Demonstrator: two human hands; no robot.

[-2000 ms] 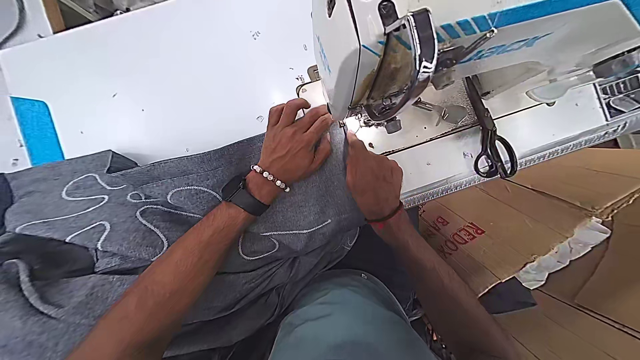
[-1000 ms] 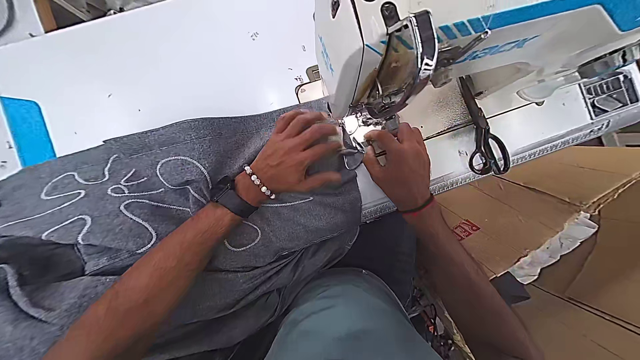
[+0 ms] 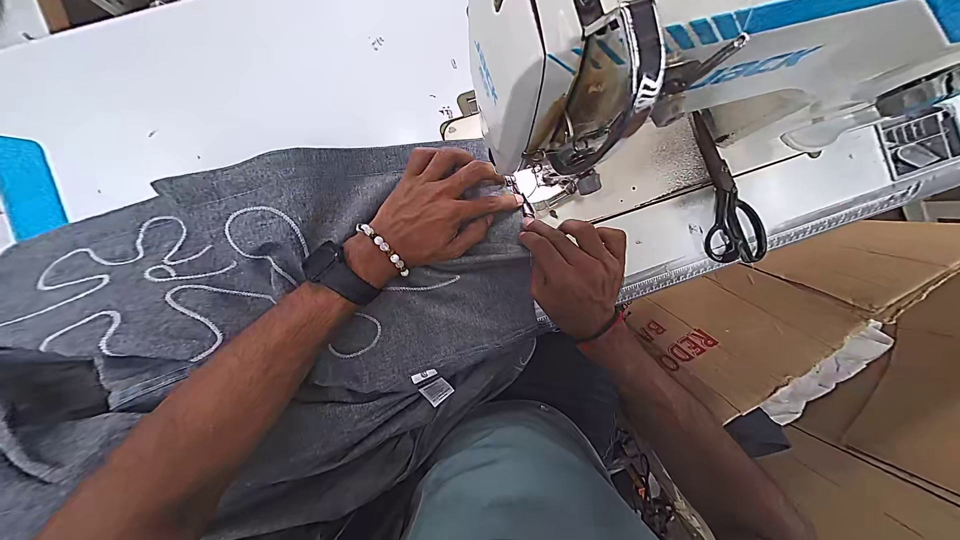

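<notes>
A grey fabric garment [image 3: 255, 180] with curling white cord embroidery lies over the table's front edge and the lap. My left hand [image 3: 442, 210] presses flat on it, fingers spread, fingertips beside the lit presser foot [image 3: 532, 184] of a Jack sewing machine [image 3: 517, 82]. Just in front of the foot, my right hand [image 3: 574, 270] pinches the garment's edge between thumb and fingers. The exact grip is partly hidden by the fingers. A small label [image 3: 433, 387] bearing writing is on the cloth below my hands.
Black-handled scissors [image 3: 735, 225] lie on the machine bed, right of the needle area. A measuring scale [image 3: 847, 202] runs along the table's front edge. Opened cardboard [image 3: 787, 292] sits below at the right, with white material [image 3: 829, 375] on it. A metal-partitioned tray [image 3: 919, 142] is at far right.
My right hand has drawn back a little from the presser foot. My left fingertips now rest closer to the foot. The label has come into sight on the garment.
</notes>
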